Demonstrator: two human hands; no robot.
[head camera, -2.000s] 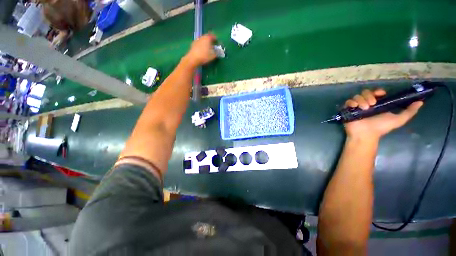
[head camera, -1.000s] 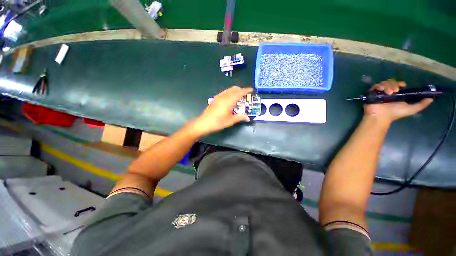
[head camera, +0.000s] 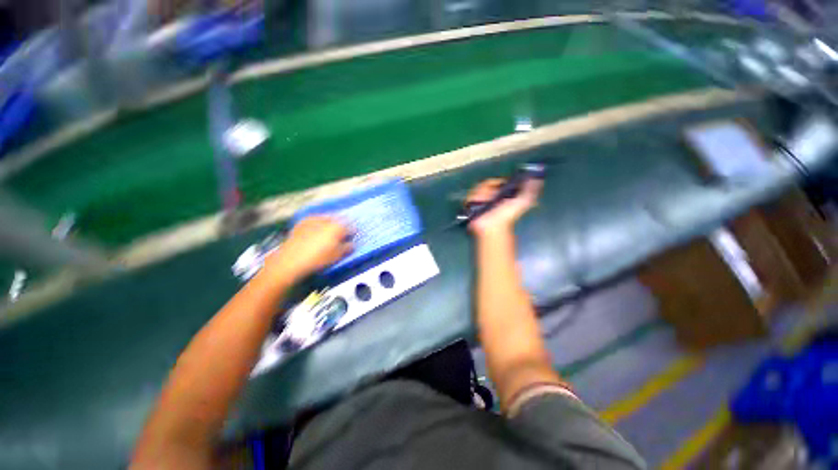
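The view is blurred. My left hand is over the near left part of the blue parts bin; its fingertips reach the small screws, and whether it holds any cannot be told. My right hand holds the black electric screwdriver, its bit pointing left toward the bin. A white plug unit sits on the left part of the white fixture, whose dark round holes show to its right. Another white unit lies left of the bin, partly behind my left hand.
The green conveyor belt runs beyond the bench's pale edge, with a white unit on it. A metal post stands at the bench edge. A pale rectangular item lies on the bench at right. Brown cartons are below at right.
The view has swung to the right. My left hand has let go of the plug unit on the fixture and moved to the screw bin. My right hand still holds the screwdriver.
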